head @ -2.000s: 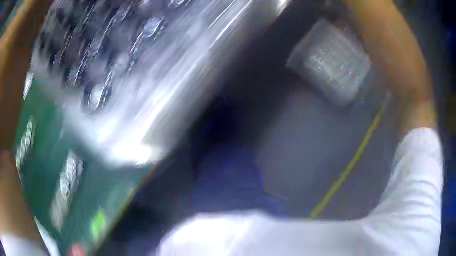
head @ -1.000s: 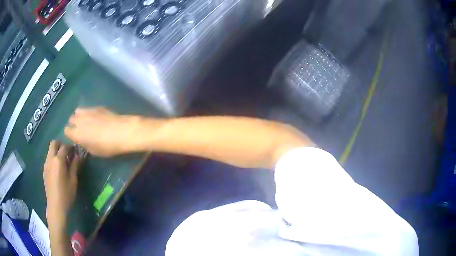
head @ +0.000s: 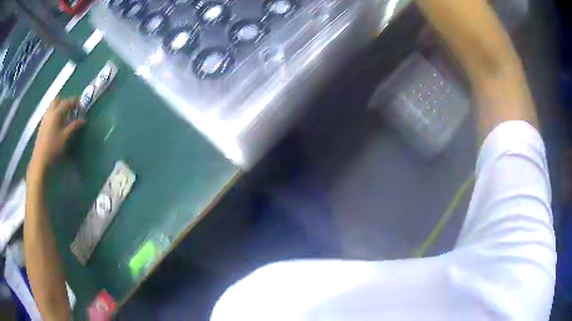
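My left hand (head: 55,131) is at the near end of the far strip fixture (head: 108,74), thumb and fingertips at its edge. Whether they hold a ring part is hidden. Ring parts (head: 88,95) show in that strip beyond my fingers. The near strip fixture (head: 91,235) lies on the green mat with one silver-centred ring part (head: 103,205) near its middle. The clear blister tray (head: 188,94) holds several black rings with bright centres. My right arm reaches up past the top edge at the right, and its hand is out of the picture.
A green label (head: 143,257) and a red label (head: 101,306) lie near the bench edge (head: 207,204). White papers (head: 11,216) are at the far left. A pale translucent dimpled block (head: 426,103) stands low beside the bench. A yellow line (head: 446,216) crosses the grey floor.
One second ago both hands were together over the near mat. My left hand has moved up to the far strip. My right arm has swung away to the upper right, uncovering the near strip.
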